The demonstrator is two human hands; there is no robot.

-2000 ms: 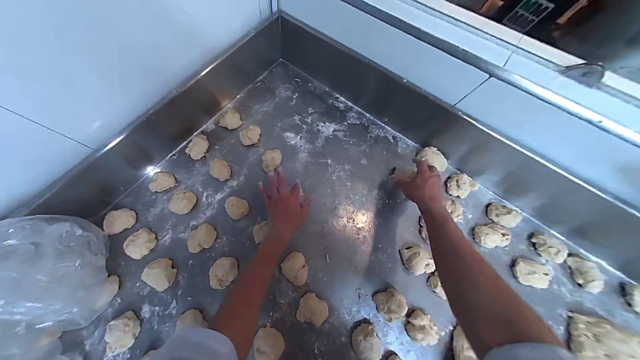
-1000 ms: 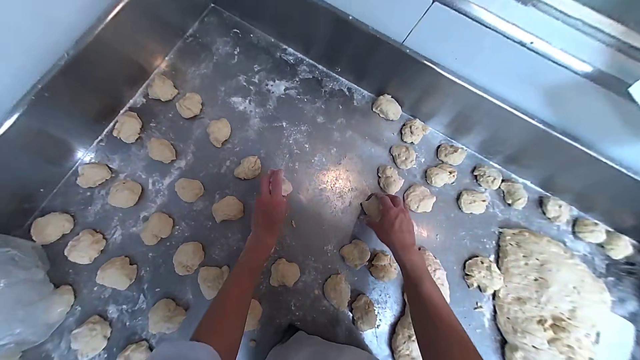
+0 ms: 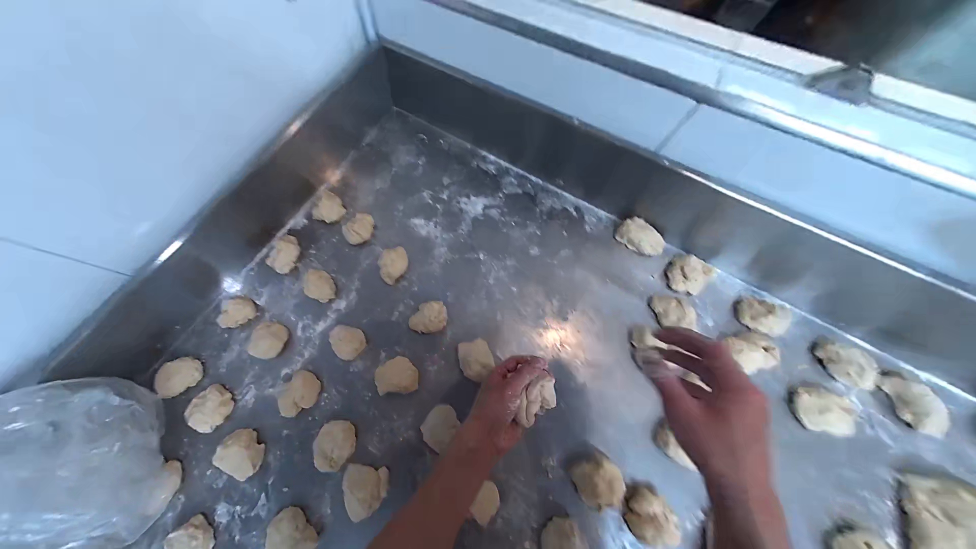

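Observation:
My left hand (image 3: 507,404) is closed around a small piece of dough (image 3: 537,398) near the middle of the floured metal worktop (image 3: 488,252). Just behind that hand lies another dough piece (image 3: 476,360). My right hand (image 3: 709,389), fingers spread, is over a dough piece (image 3: 646,339) in the group on the right; whether the fingertips touch it I cannot tell. Other pieces, such as one by the back rim (image 3: 639,236), lie behind and beside this hand. On the left, several dough pieces (image 3: 396,375) are spread in loose rows.
A clear plastic bag (image 3: 76,457) lies at the lower left. A large dough mass (image 3: 942,511) is at the lower right edge. Raised metal rims (image 3: 549,137) border the worktop and meet at the back corner, with white tiled walls (image 3: 152,99) behind.
My left hand now holds a dough piece. My right hand, at a dough piece near the middle one second ago, is now over the right-hand group with fingers spread. The view has swung.

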